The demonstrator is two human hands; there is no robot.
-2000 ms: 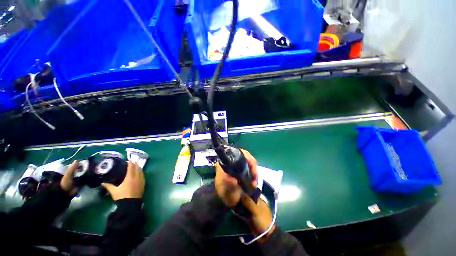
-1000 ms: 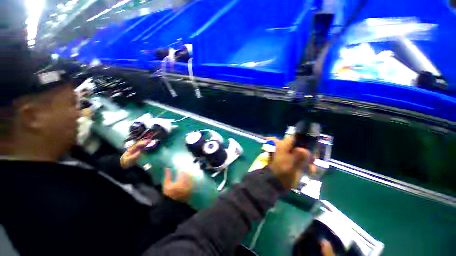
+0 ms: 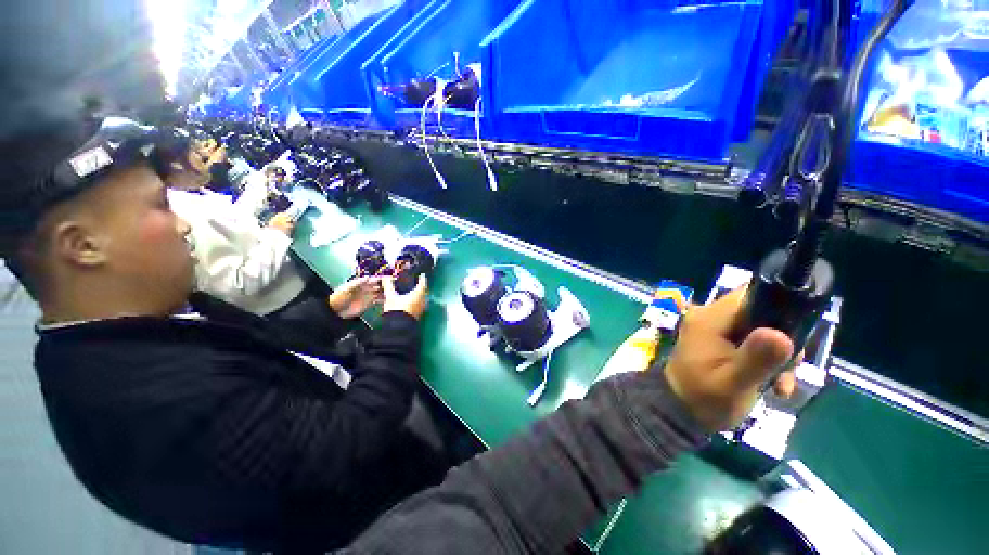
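My left hand (image 3: 724, 363) is wrapped around the black electric screwdriver (image 3: 790, 293), which hangs upright from a dark cable at the right. A glossy black camera head (image 3: 765, 531) with a white housing (image 3: 835, 510) lies below it, cut off by the bottom edge. My right hand is not in view. The white screw feeder (image 3: 775, 417) stands behind and below my left hand, partly hidden by it. A pair of black camera heads (image 3: 523, 321) with pale rings and a white bracket rests on the green bench left of my hand.
A person in black (image 3: 217, 401) sits close at the left, both hands on black camera parts (image 3: 412, 267). Another worker in white (image 3: 244, 244) sits beyond. Large blue bins (image 3: 618, 76) line the rack; parts with white leads hang there. A yellow-and-white item (image 3: 634, 352) lies beside the feeder.
The view has swung left, bringing the neighbours into sight; the small blue bin has left the picture. My right hand is out of view. The neighbour's hands have moved from the camera pair to other parts.
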